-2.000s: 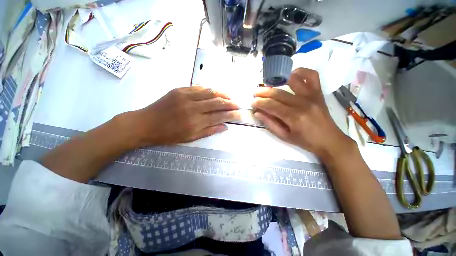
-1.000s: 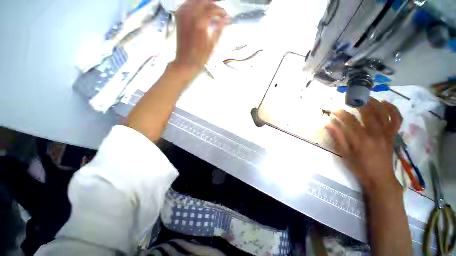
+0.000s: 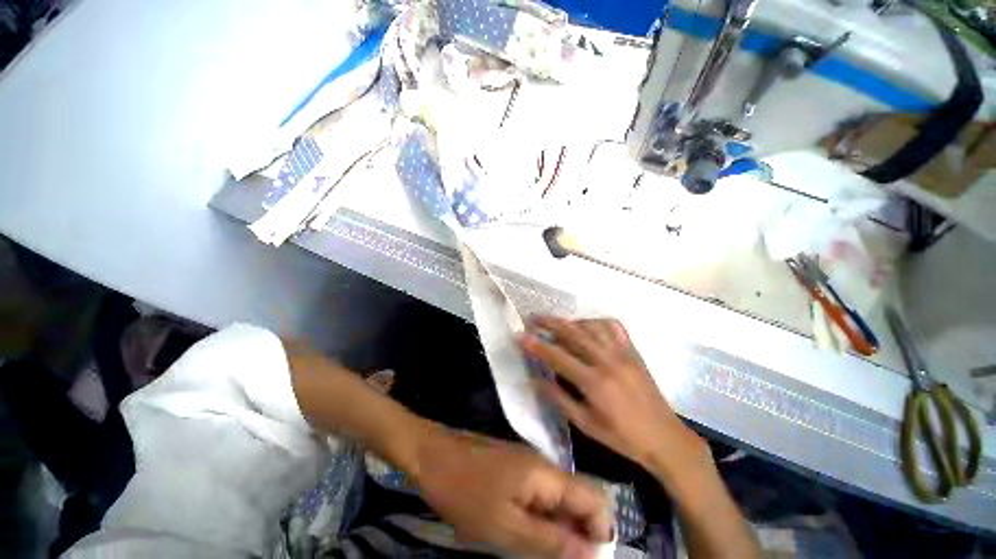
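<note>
A long fabric strip (image 3: 497, 328), white on one side with blue dotted print, runs from the printed bundle down over the table's front edge to my hands. My right hand (image 3: 595, 382) holds the strip between thumb and fingers just past the edge. My left hand (image 3: 519, 497) is lower, over my lap, blurred, with its fingers curled at the strip's lower end; a bit of white shows at the fingertips. The cut strips bundle (image 3: 300, 175) lies at the left of the table. The sewing machine's needle area (image 3: 672, 147) has no hand at it.
Orange-handled snips (image 3: 841, 317) and olive-handled shears (image 3: 928, 426) lie at the right. White crumpled scraps (image 3: 819, 213) lie right of the needle. A grey ruler (image 3: 765, 393) runs along the table's front edge. Printed fabric (image 3: 328, 497) is on my lap.
My left hand has come from the strips at the back left down to my lap. My right hand has left the needle area and now holds a strip drawn over the edge. The view has shifted.
</note>
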